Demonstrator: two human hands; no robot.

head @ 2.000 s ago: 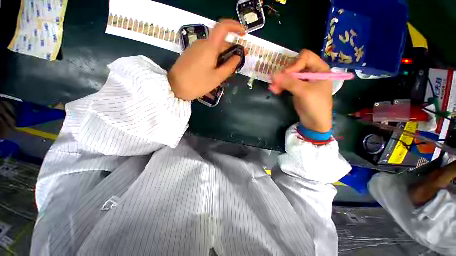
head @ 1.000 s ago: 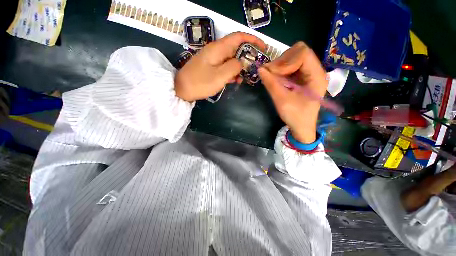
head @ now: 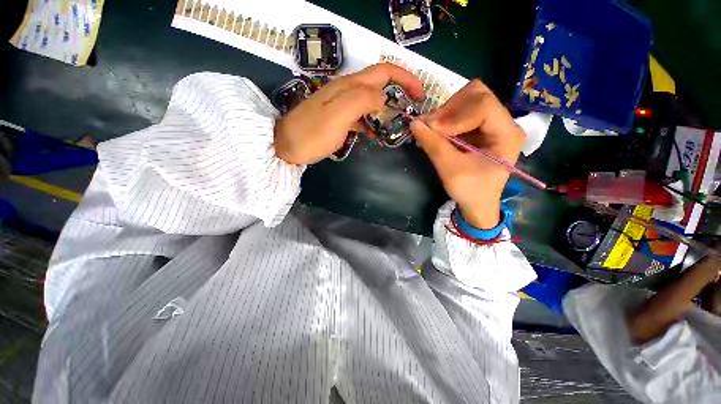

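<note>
My left hand holds a smartwatch housing, dark inside with a silvery rim, tilted above the green mat. My right hand holds slim pink tweezers like a pen. Their tip is at the open side of the housing; whether it grips a small piece is too small to tell. Another housing with a pale block lies on the white liner strip with rows of small tan pieces. More housings lie partly hidden beside and under my left hand.
A further housing lies at the top. A blue bin with pale bits stands at right, near white scraps, a red glue syringe and a glue box. A printed sheet lies at left. A coworker's arm shows at lower right.
The held housing has turned open side up. My right hand has moved left from the strip to it with the tweezers. Since one second ago, the housing has tilted slightly.
</note>
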